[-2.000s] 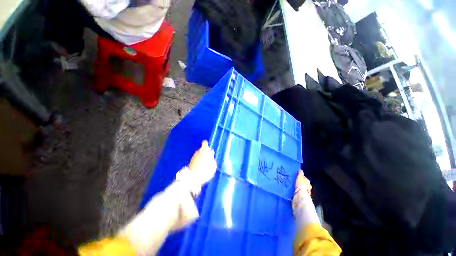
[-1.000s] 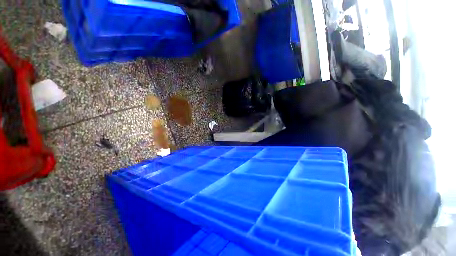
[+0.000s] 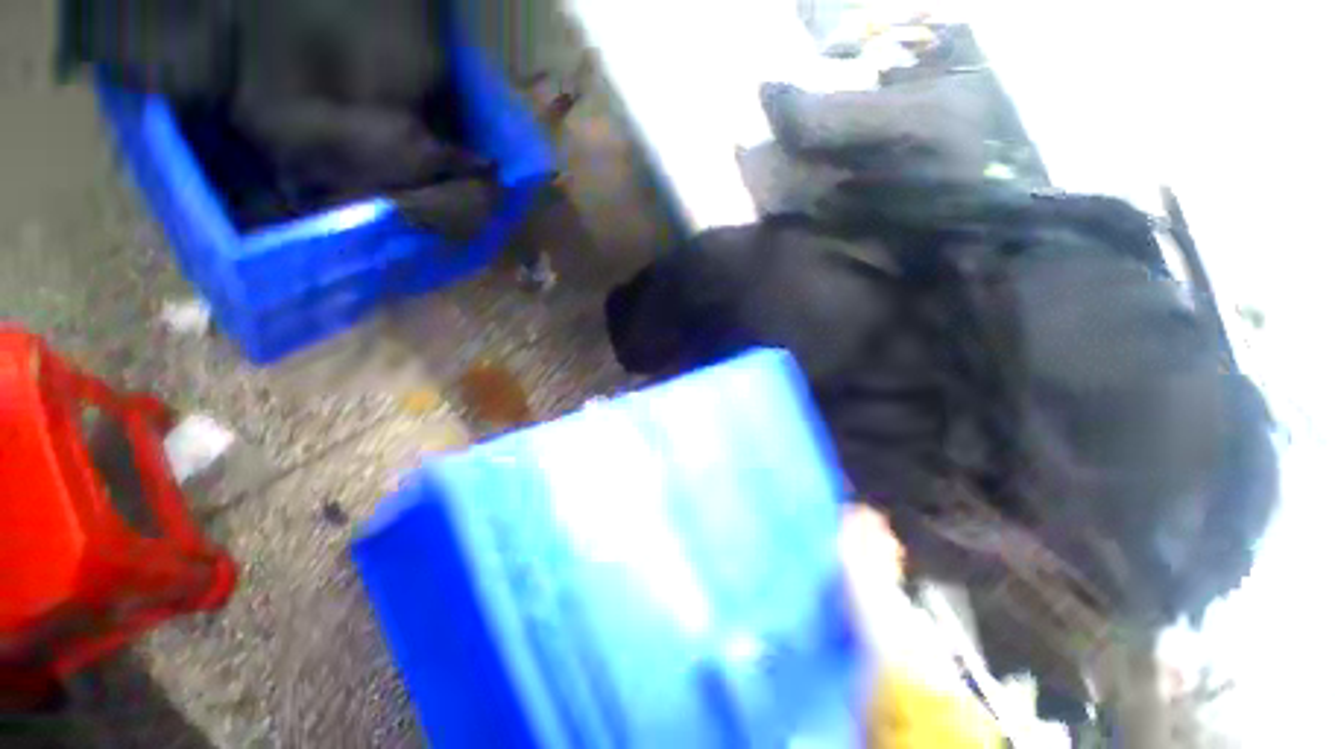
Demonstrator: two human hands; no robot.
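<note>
A bright blue turnover crate (image 3: 630, 556) fills the lower middle of the head view, tilted and blurred. My right hand (image 3: 874, 553) is at the crate's right side, gripping its edge, with a yellow sleeve below it; its fingertips are hidden or blurred. My left hand is not in view.
A second blue crate (image 3: 315, 278) with dark cloth in it stands on the speckled floor (image 3: 293, 585) at upper left. A red stool (image 3: 88, 512) is at the left edge. Dark garments (image 3: 1025, 351) lie heaped on a white table (image 3: 659, 88) at right.
The crate has tilted and turned in the view, showing a blurred, shiny face. My right hand has come back into view. The second crate and stool appear shifted as the view moved.
</note>
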